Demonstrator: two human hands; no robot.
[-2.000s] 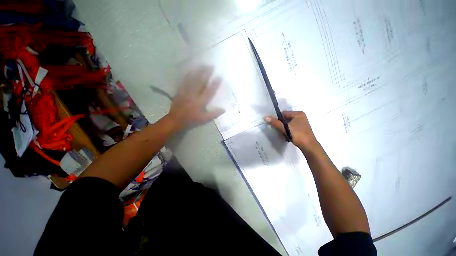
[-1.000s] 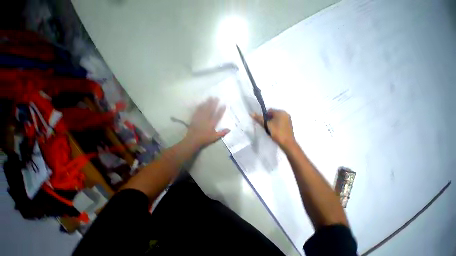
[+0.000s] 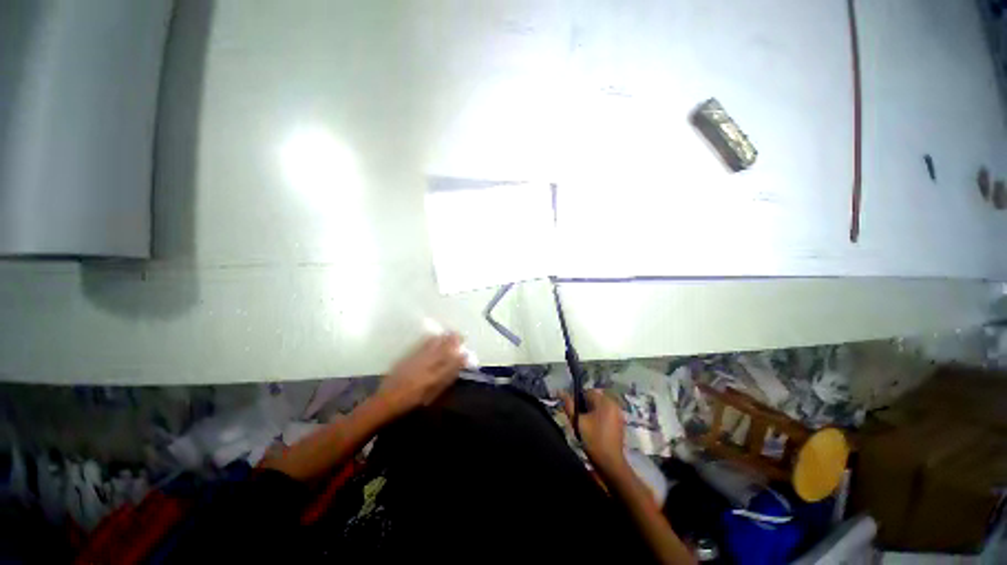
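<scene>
My right hand (image 3: 597, 425) holds the long black shears (image 3: 570, 351) upright in view, past the table's near edge, their tip at the edge of the marker paper (image 3: 707, 232). A small white rectangular panel (image 3: 494, 234) lies at the left end of the marker paper, with a dark line between them. My left hand (image 3: 427, 370) is at the table's near edge, blurred, with a small white scrap at its fingers. A thin grey bent strip (image 3: 502, 317) lies on the table between the hands.
A patterned block weight (image 3: 724, 136) and a long thin brown strip (image 3: 855, 132) lie on the paper. A large white roll (image 3: 77, 127) lies at far left. Scraps (image 3: 243, 425), a round yellow stool top (image 3: 820, 464) and brown cartons (image 3: 933, 464) are below the table edge.
The view has turned and shifted along the table. Both hands and the shears have drawn back from the paper to the near edge. The small panel now shows uncovered.
</scene>
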